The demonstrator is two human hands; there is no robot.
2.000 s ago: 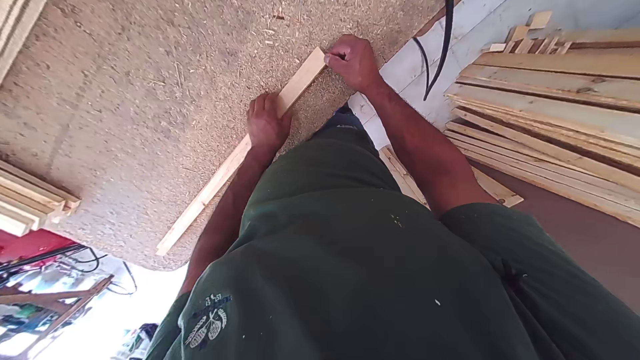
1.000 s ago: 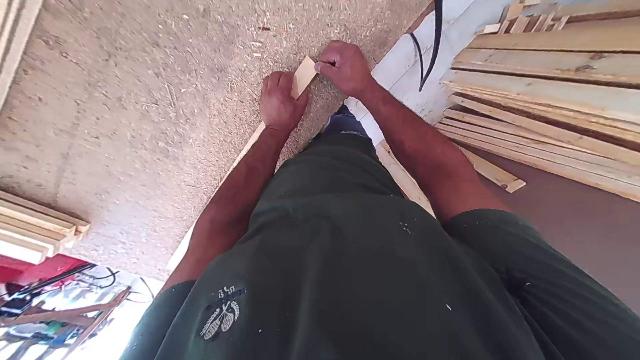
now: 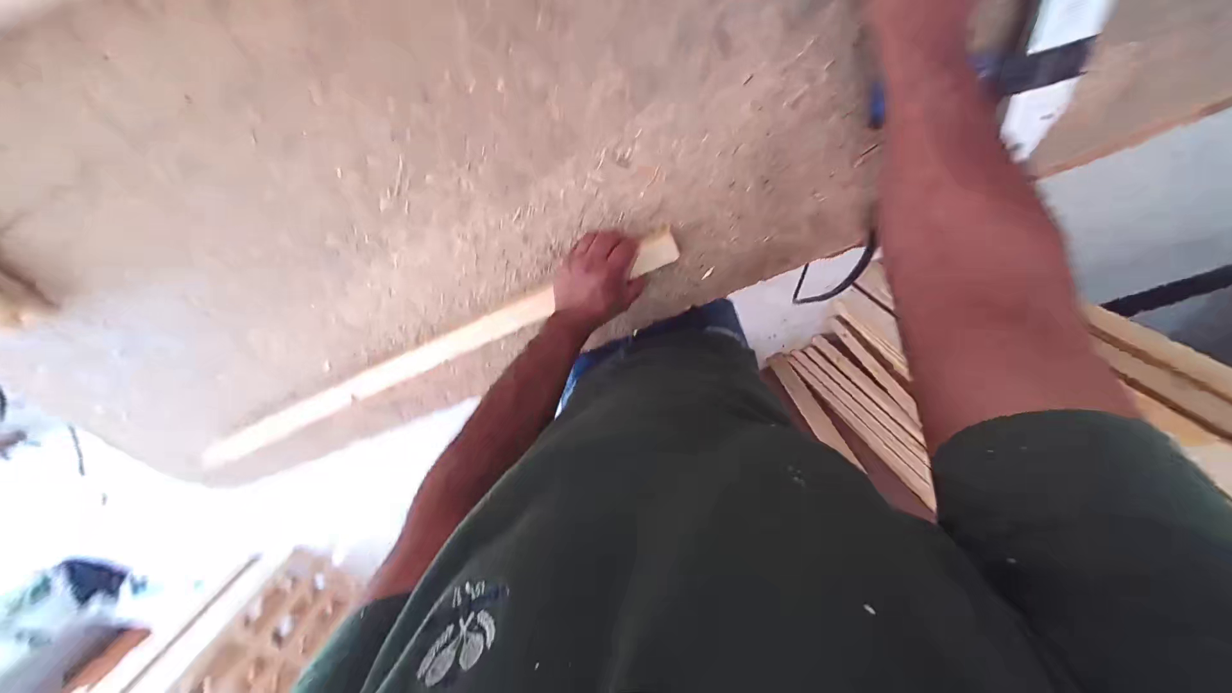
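Note:
A long, narrow wooden strip (image 3: 423,361) lies at a slant on the particle board worktop (image 3: 539,125), which is strewn with wood shavings. My left hand (image 3: 599,279) grips the strip near its right end, fingers over the far edge and thumb on the near side. My right arm reaches far forward at the upper right, and my right hand (image 3: 919,14) is cut off by the top edge of the picture, so its fingers are hidden. A blue object (image 3: 877,104) shows beside the right forearm; what it is cannot be told.
Stacked wooden strips (image 3: 857,395) lie below the worktop on the right, with more boards (image 3: 1165,366) beyond my right arm. A black cable (image 3: 857,274) hangs at the worktop's edge. A blurred wooden piece with several blocks or holes (image 3: 279,626) stands at the lower left.
My right hand has left the strip's end and moved far forward and to the right. My left hand stays on the strip. The view has turned strongly.

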